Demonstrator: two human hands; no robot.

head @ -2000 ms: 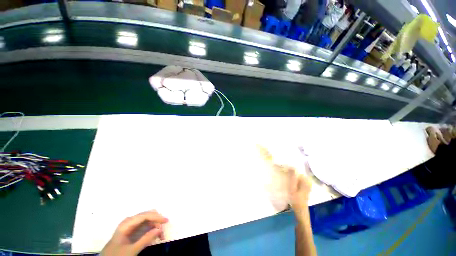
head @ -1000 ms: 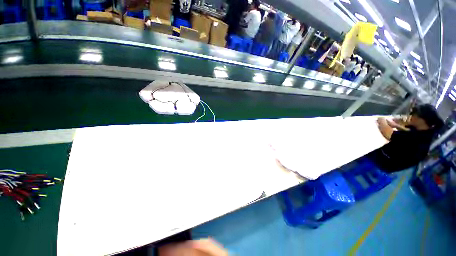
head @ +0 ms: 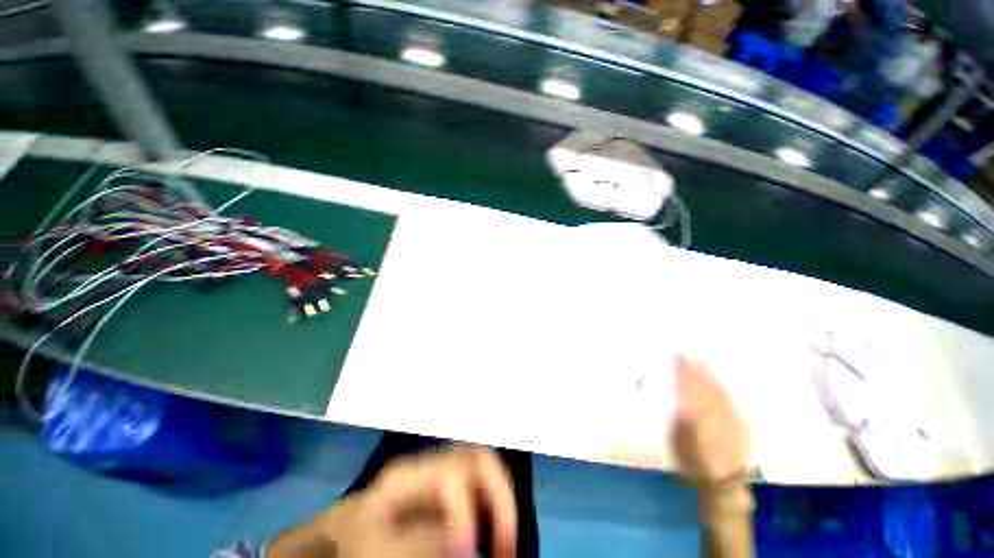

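Observation:
My left hand (head: pixel 436 504) is blurred at the bottom centre, in front of the bench's near edge, with its fingers curled. Whether it holds anything is unclear. My right hand (head: pixel 711 427) is over the near part of the white bench surface (head: pixel 491 327), fingers stretched away from me. The bench is overexposed, so anything white at its fingertips is hidden. A white panel with thin wires (head: pixel 872 420) lies on the bench to the right, its outline faint. A tangled harness bundle (head: pixel 218 249) of white, red and black wires lies on the green mat at left, its ends pointing right.
A white scalloped panel with dark wires (head: pixel 613 180) sits on the dark green belt (head: pixel 436 153) beyond the bench, white cable trailing at its right. Blue stools (head: pixel 164 431) stand below the bench. A grey post (head: pixel 120 87) rises at the upper left.
The view has swung left and down, bringing the whole harness bundle into sight. My right hand has appeared over the bench. A blurred hand was at the bottom edge before; my left hand now shows more fully.

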